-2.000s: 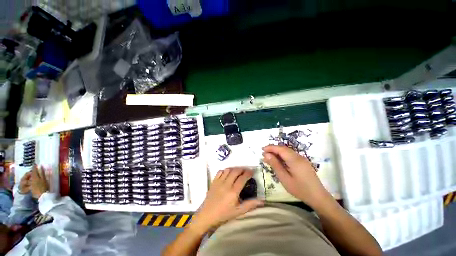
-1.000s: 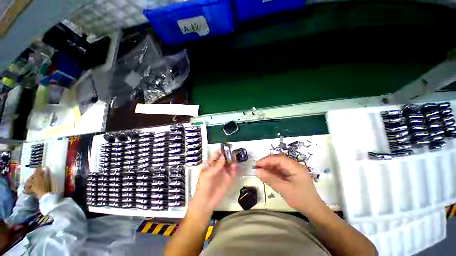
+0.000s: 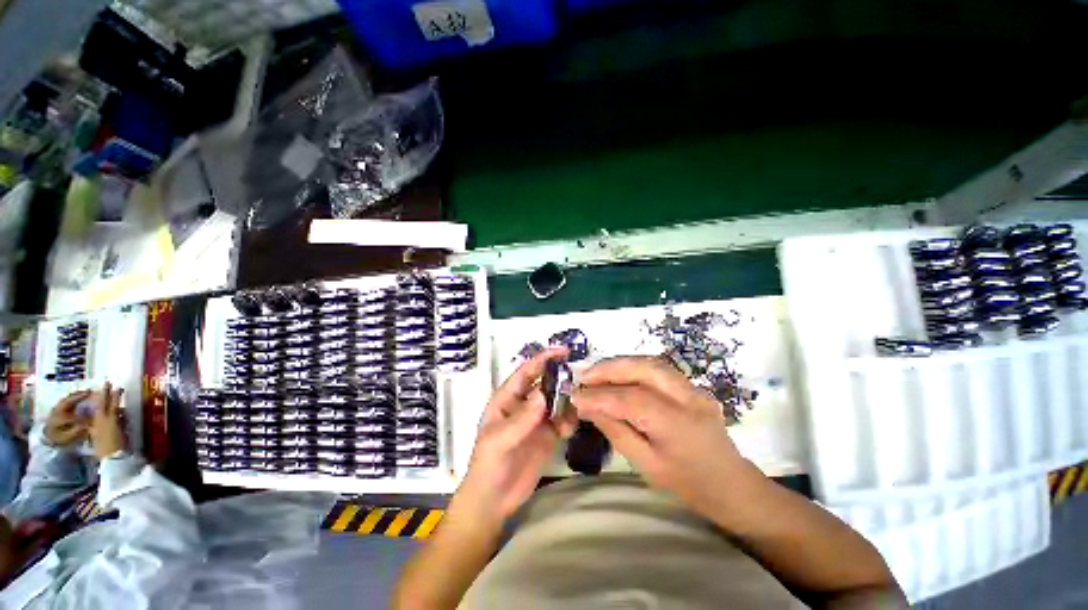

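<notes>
My left hand (image 3: 515,431) grips a black housing (image 3: 556,384) on edge between its fingertips, above the cream mat. My right hand (image 3: 650,411) has its fingertips at the housing's right side; a small pale piece seems to be between them, but it is too blurred to be sure. Another housing (image 3: 570,344) lies just behind the held one. A dark housing (image 3: 587,449) lies on the mat below my hands. One more housing (image 3: 546,280) lies on the green strip behind. A loose heap of small metal brackets (image 3: 704,353) lies to the right, partly behind my right hand.
The left tray (image 3: 468,459) holds dense rows of housings. The right tray (image 3: 835,286) has several rows at its far end. A pale strip (image 3: 388,235), plastic bags (image 3: 379,155) and a blue bin (image 3: 513,17) are behind. A coworker's hands (image 3: 90,419) are at far left.
A housing was picked up into my left hand, and my right hand moved from the metal heap to meet it. The dark housing under my left hand was uncovered.
</notes>
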